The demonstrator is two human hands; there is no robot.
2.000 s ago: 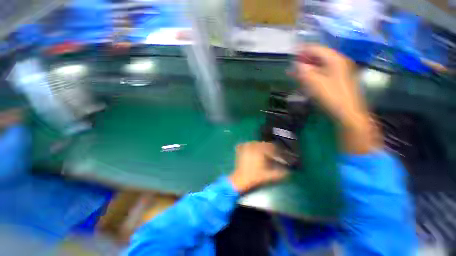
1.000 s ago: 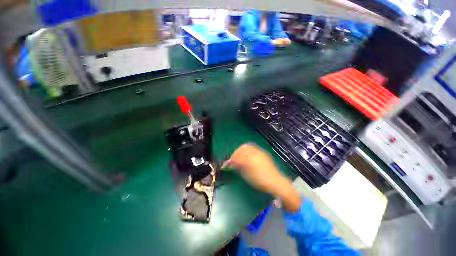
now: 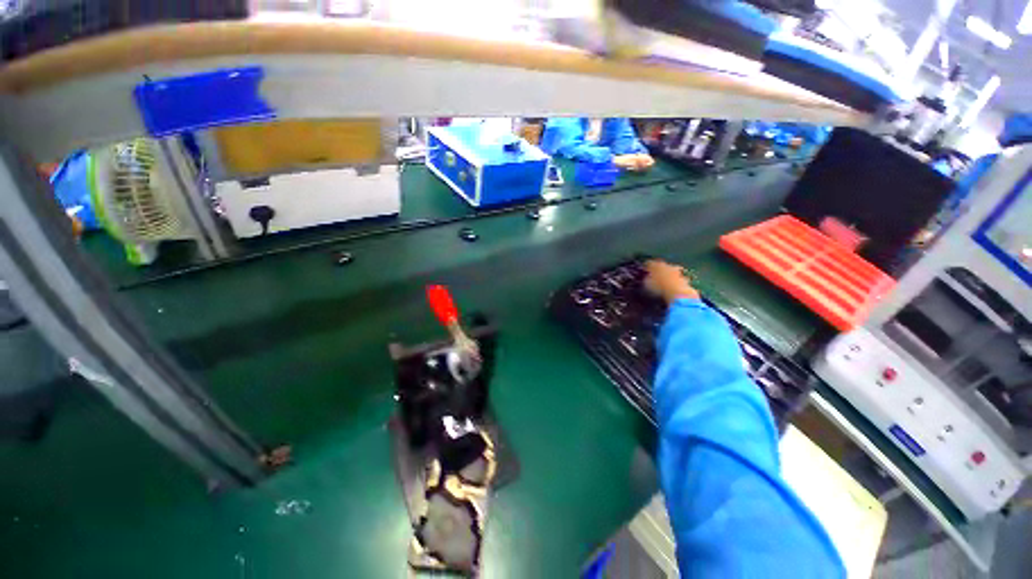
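Observation:
My right hand reaches over the far part of the black blister tray; its fingers are partly hidden and I cannot tell if they hold anything. Small units lie in the tray's far pockets. The black holding fixture stands on the green bench left of the tray, with its silver toggle clamp and red handle tilted up. A dark plate with gold-tan edging is at the fixture's near end. My left hand is not in view.
A red-orange tray lies beyond the black tray. A grey metal post rises at left. A white power strip is at right. A blue box, a white fan and small dark units are at the back.
My right hand has moved from beside the fixture, away to the right, to the far part of the black tray. My left hand, seen at the fixture two seconds ago, has left the picture.

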